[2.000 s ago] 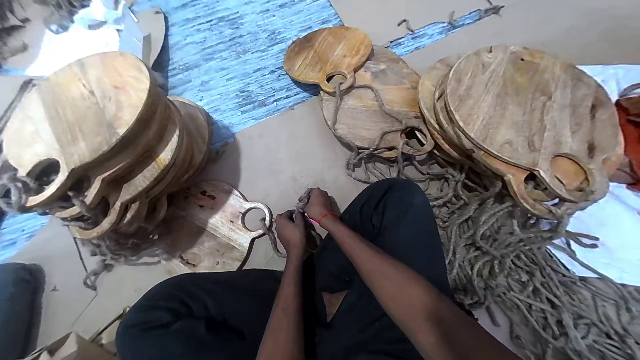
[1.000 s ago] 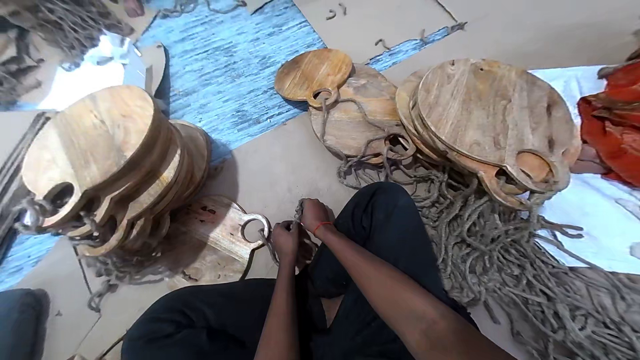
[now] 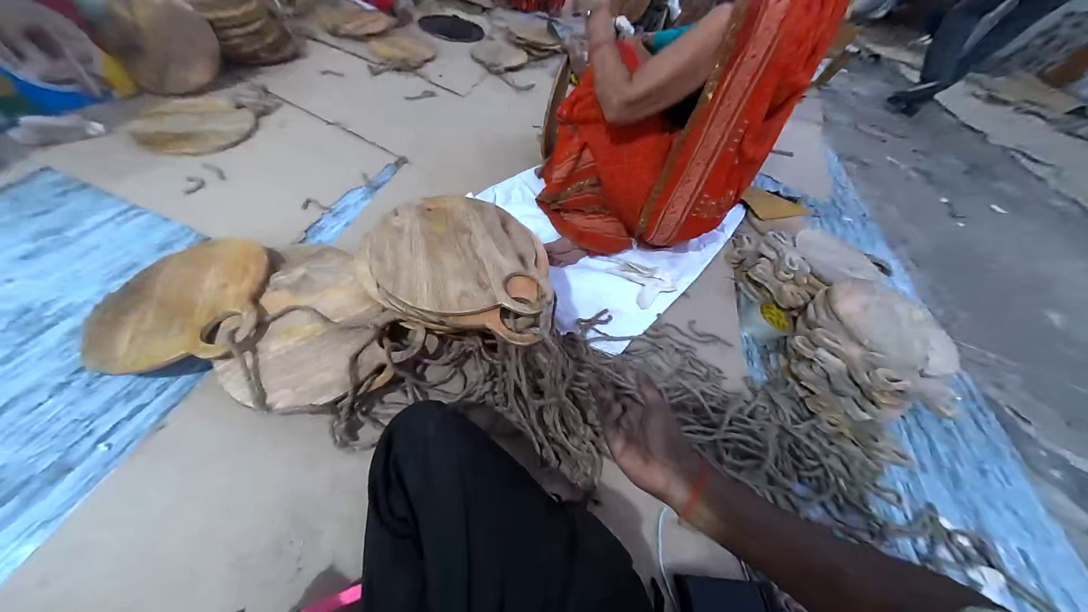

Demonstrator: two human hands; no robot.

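My right hand (image 3: 642, 433), with a thin red thread round its wrist, reaches to the heap of grey-brown rope pieces (image 3: 756, 433) beyond my knee. Its fingers are spread at the edge of the strands; whether they touch any is blurred. My left hand is out of view. Just left of the heap lies a stack of round wooden boards (image 3: 450, 255) with ring-shaped handles, rope strands hanging by them. Farther left, a tilted round wooden board (image 3: 183, 302) with rope through its handle hole rests partly on another wooden board (image 3: 314, 365).
Another person in an orange-red garment (image 3: 663, 161) sits on a white sheet (image 3: 688, 276) beyond the stack. More small boards with ring handles (image 3: 884, 340) are piled at the right. Blue mats (image 3: 76, 255) and cardboard cover parts of the floor. Other boards (image 3: 195, 125) lie farther back.
The view has swung far to the right. My hands were together between my legs beside a board's ring handle; my right hand is now at the rope heap, and my left has left the view.
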